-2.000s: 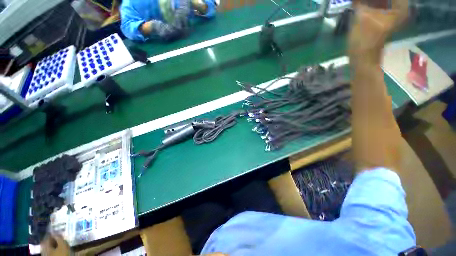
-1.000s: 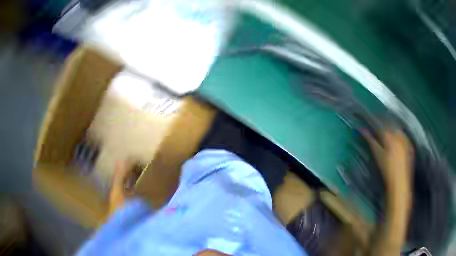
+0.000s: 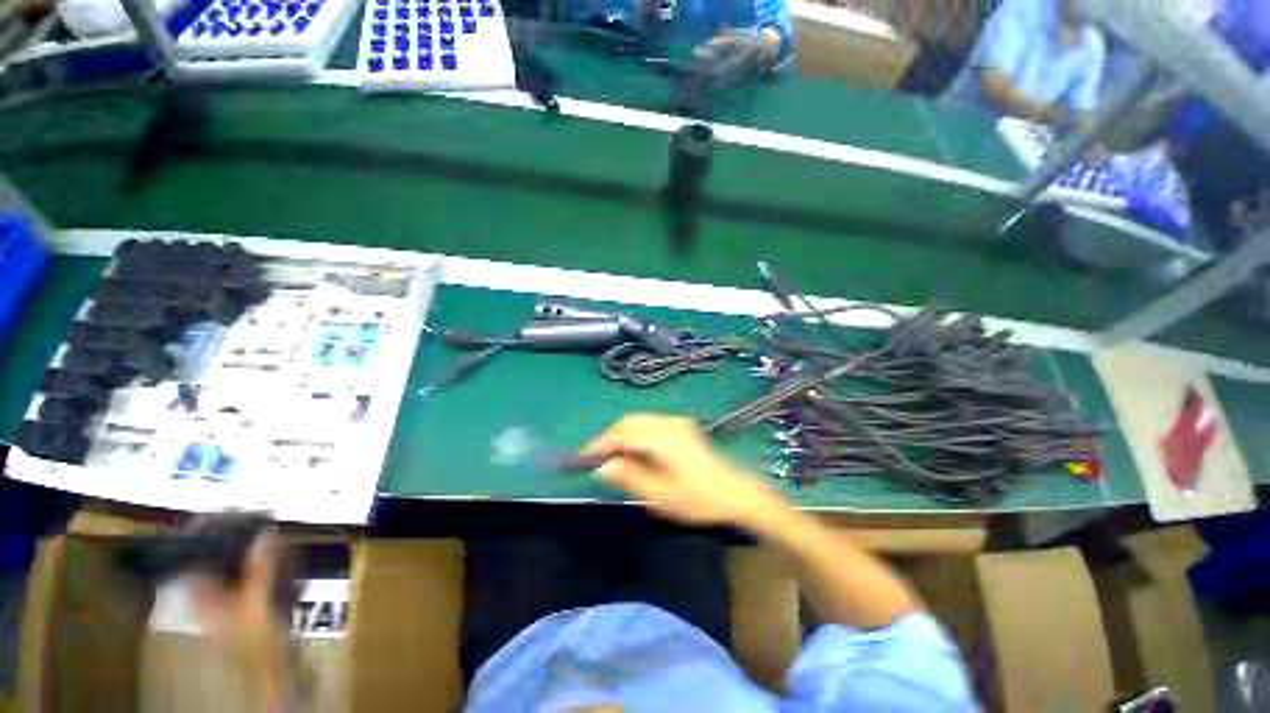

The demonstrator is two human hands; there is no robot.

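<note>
My right hand (image 3: 676,471) is over the bench in the middle, with its fingers closed on the end of a power cord (image 3: 745,407) that runs back toward the cord pile. Its tip and wires are blurred. My left hand (image 3: 248,599) is at the lower left, blurred, over the open carton (image 3: 404,613), holding a dark part (image 3: 209,543) whose shape is unclear. A grey handle shell (image 3: 571,336) lies on the bench, joined to a coiled cord (image 3: 662,359). The pile of power cords (image 3: 947,411) lies to the right, wire ends facing left.
Black moulded parts (image 3: 112,334) sit in rows on the printed sheet (image 3: 300,390) at left. A dark dryer body (image 3: 690,156) stands on the belt (image 3: 557,181). A red item (image 3: 1187,439) lies on a board at right. Other people work across the belt, near white trays of blue parts (image 3: 432,42).
The view has swung back to the bench. My left hand now holds a dark part above the left carton. My right hand has moved left from the cord pile with a cord end.
</note>
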